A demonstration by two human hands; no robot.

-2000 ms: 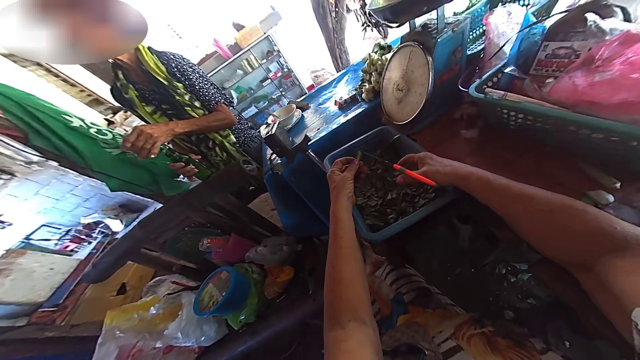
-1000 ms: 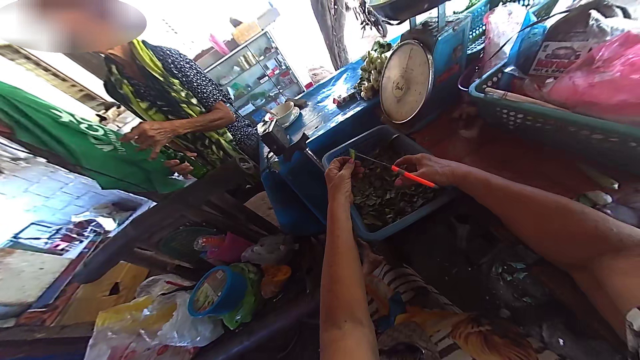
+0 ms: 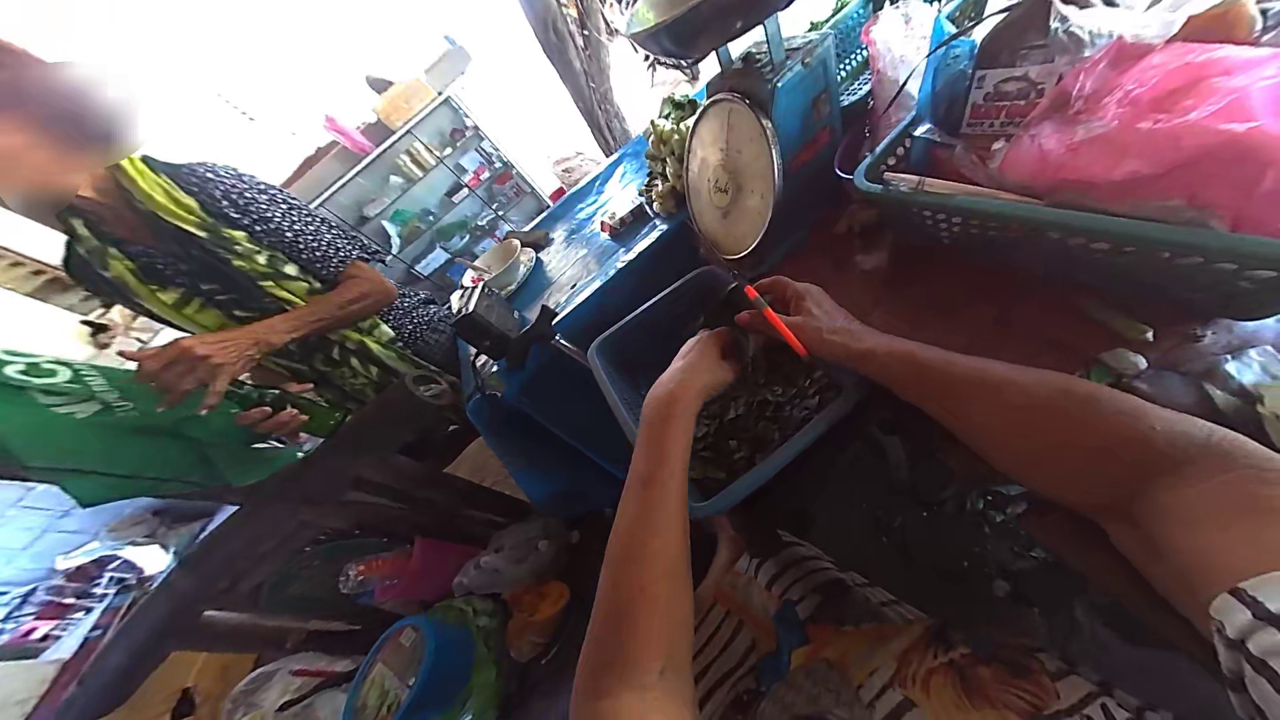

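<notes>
A rectangular blue-gray plastic basin (image 3: 775,470) holds many dark green leaf pieces (image 3: 765,405). My right hand (image 3: 800,315) is over its far right side, closed on the orange handle of a knife (image 3: 776,322); the blade is not clearly seen here. Close beside it, my left hand (image 3: 705,365) is down in the basin at the leaves, its fingertips partly hidden, and whether it holds something cannot be made out. A round-faced weighing scale (image 3: 733,175) stands just beyond the basin.
A green plastic basket (image 3: 1080,225) with a pink bag (image 3: 1160,130) is at the right. On the blue table (image 3: 585,255) are a cup (image 3: 497,262) and green vegetables (image 3: 668,150). Another person (image 3: 230,270) stands at the left by a green bag (image 3: 120,430). A blue container (image 3: 440,665) sits low at left.
My left hand has moved right and further into the basin, nearer my right hand. The orange handle has turned to a steeper slant. The green piece at my left fingertips is no longer visible.
</notes>
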